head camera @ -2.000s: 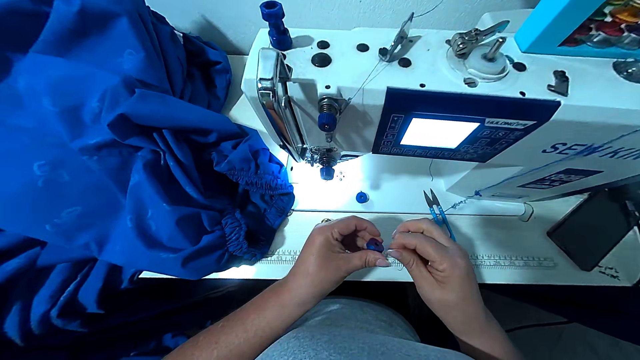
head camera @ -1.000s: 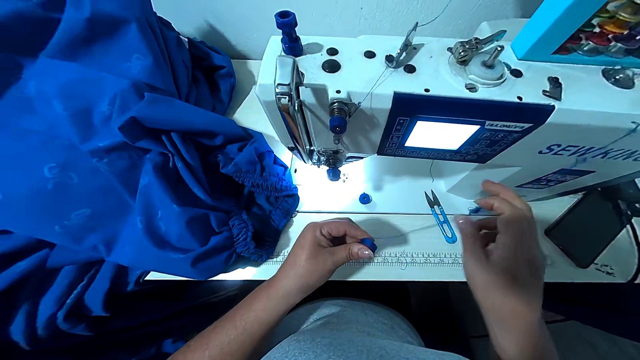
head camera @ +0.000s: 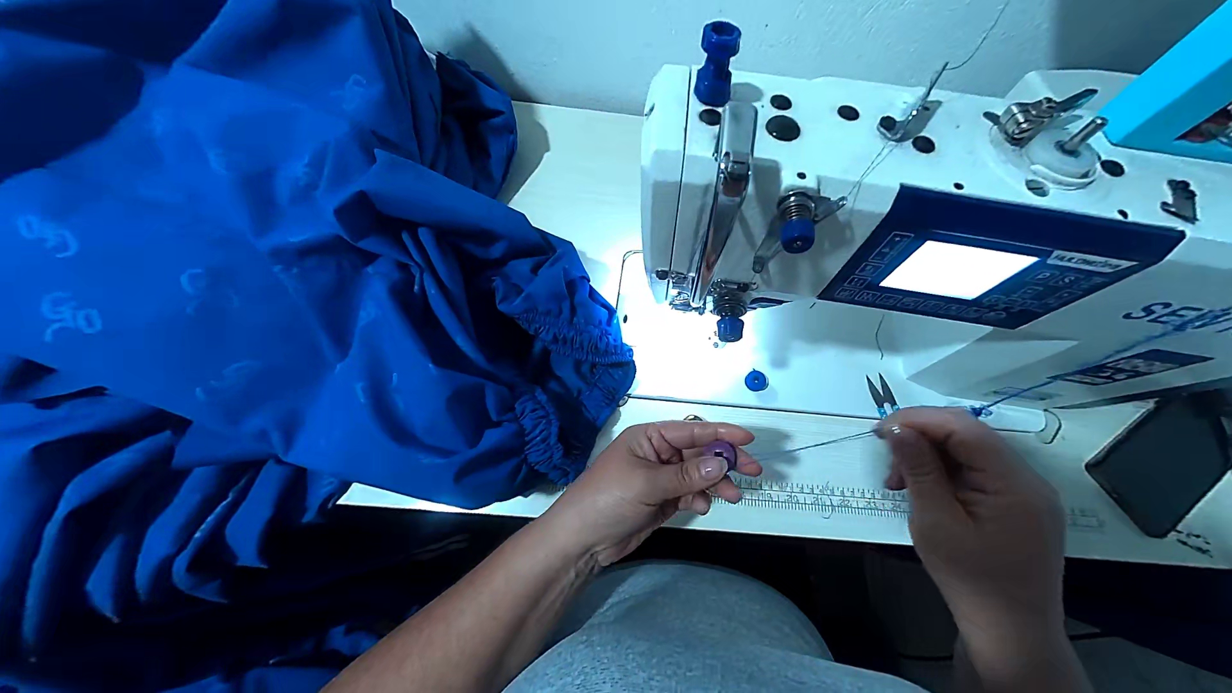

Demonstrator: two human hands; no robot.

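Note:
My left hand [head camera: 664, 472] holds a small purple bobbin [head camera: 720, 455] between thumb and fingers, above the table's front edge. From it a thin thread [head camera: 818, 445] runs to the pinched fingertips of my right hand [head camera: 972, 510], further right. Behind the hands stands a white sewing machine [head camera: 818, 144] with its lamp lit. A small blue bobbin [head camera: 756, 380] lies on the machine bed. The blades of thread snips [head camera: 881, 393] show beyond my right hand, which hides their handles. Gathered blue fabric [head camera: 414, 318] with elasticated edges lies left of the needle area.
A clear ruler [head camera: 818, 499] runs along the table's front edge, partly under my hands. At the right lies a dark phone-like object [head camera: 1160, 467]. A light-blue frame [head camera: 1174, 82] stands at the upper right. The fabric hangs over the front edge at left.
My hands were close together at the bobbin; my right hand has moved away to the right, with thread now stretched between them. The snips, fully seen a second ago, are now partly covered.

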